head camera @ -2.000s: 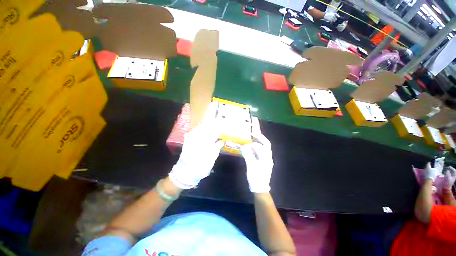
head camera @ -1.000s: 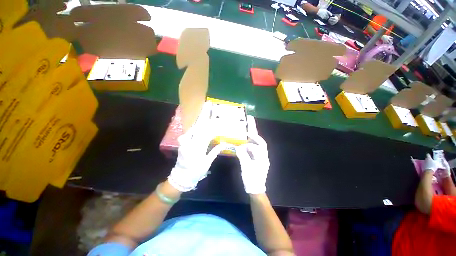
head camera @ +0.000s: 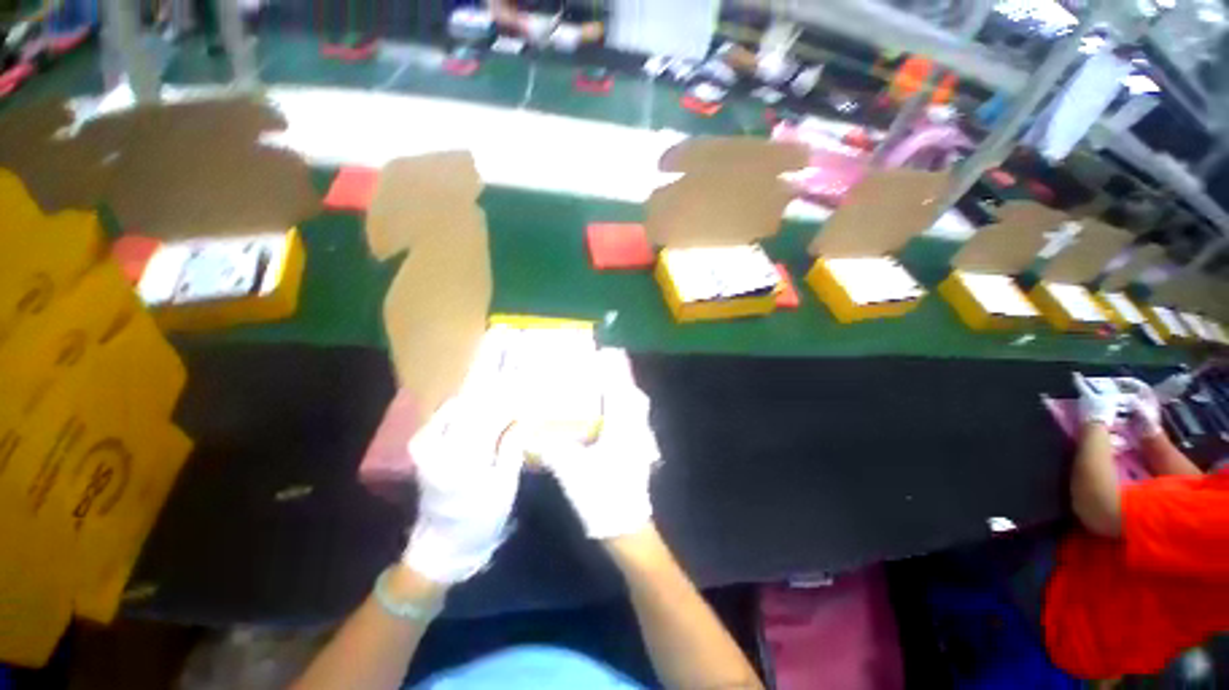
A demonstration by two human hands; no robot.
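A small yellow gift box (head camera: 542,324) with a white insert stands in front of me, overexposed and partly covered by my hands. Its tall brown lid (head camera: 442,290) stands open at its left. The pink slab (head camera: 388,452) shows under and left of the box. My left hand (head camera: 465,485), in a white glove, is on the box's front left. My right hand (head camera: 607,452), also gloved, holds its front right side. The fingertips meet in glare before the box, and I cannot tell whether a small item is between them.
Open yellow boxes (head camera: 714,307) line the green belt (head camera: 539,243) on both sides, with red pads (head camera: 620,245) between them. Flat yellow cartons (head camera: 95,458) are stacked at left. A person in orange (head camera: 1173,539) works at right. The black bench (head camera: 809,445) lies in front.
The view has turned, so the scene sits lower and further left. My right hand has moved in from the box's right side toward my left hand.
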